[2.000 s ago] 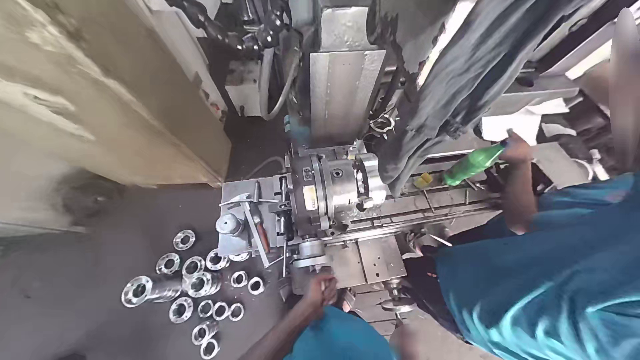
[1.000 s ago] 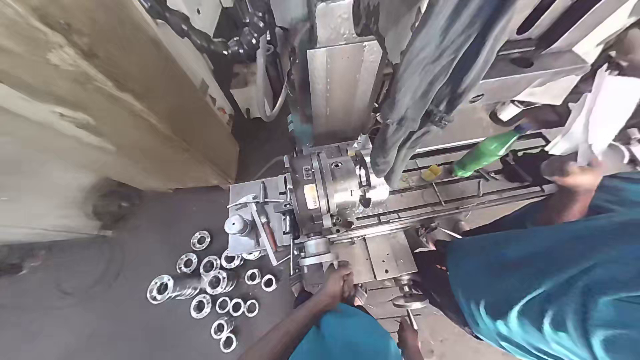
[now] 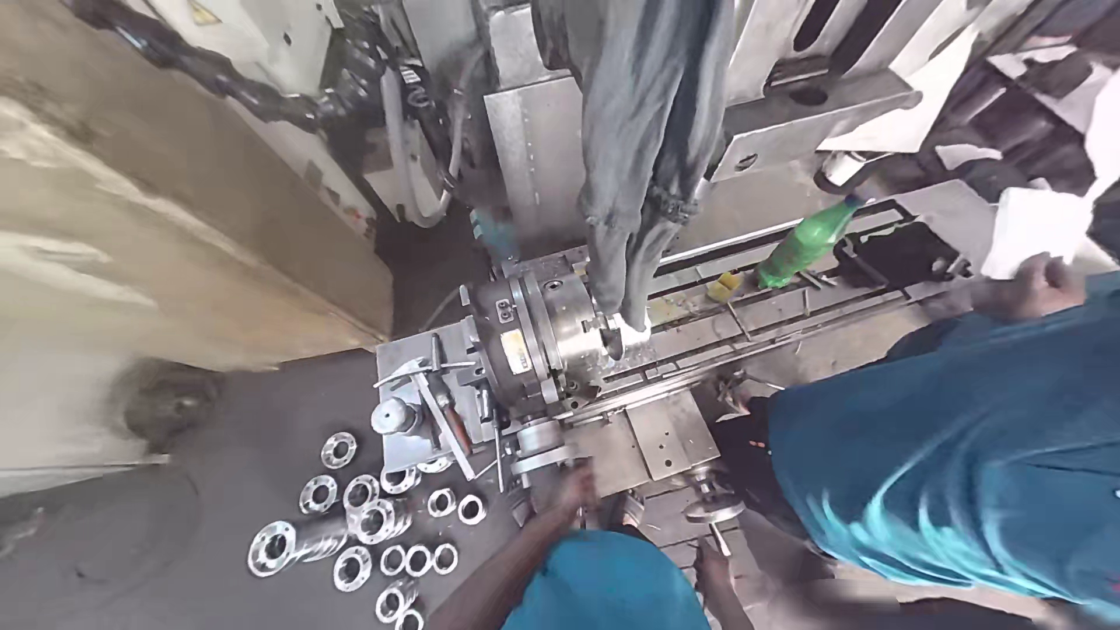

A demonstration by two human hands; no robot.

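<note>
My left hand point(image 3: 573, 486), blurred, is beside the round metal fitting point(image 3: 540, 444) below a large chuck-like work head point(image 3: 516, 346) of a machine tool; whether it grips anything is unclear. Lower and to the right, my right hand point(image 3: 715, 573) is at the lower end of the handle point(image 3: 719, 539) of a metal handwheel point(image 3: 713, 509), its fingers partly hidden. Between the hands and the work head lies a flat metal slide point(image 3: 672, 437). Grey cloth-like sleeves point(image 3: 639, 149) hang down over the right side of the work head.
A co-worker in a teal shirt point(image 3: 954, 429) stands at right, a hand point(image 3: 1037, 287) at white paper point(image 3: 1037, 229). A green bottle point(image 3: 807, 245) lies on the machine bed. Tools lie on a metal plate point(image 3: 401, 359). Several metal rings point(image 3: 353, 569) are on the floor at left.
The co-worker held the green bottle two seconds ago; it now lies on the bed, and that person's hand is at white paper. My left hand stays near the round fitting.
</note>
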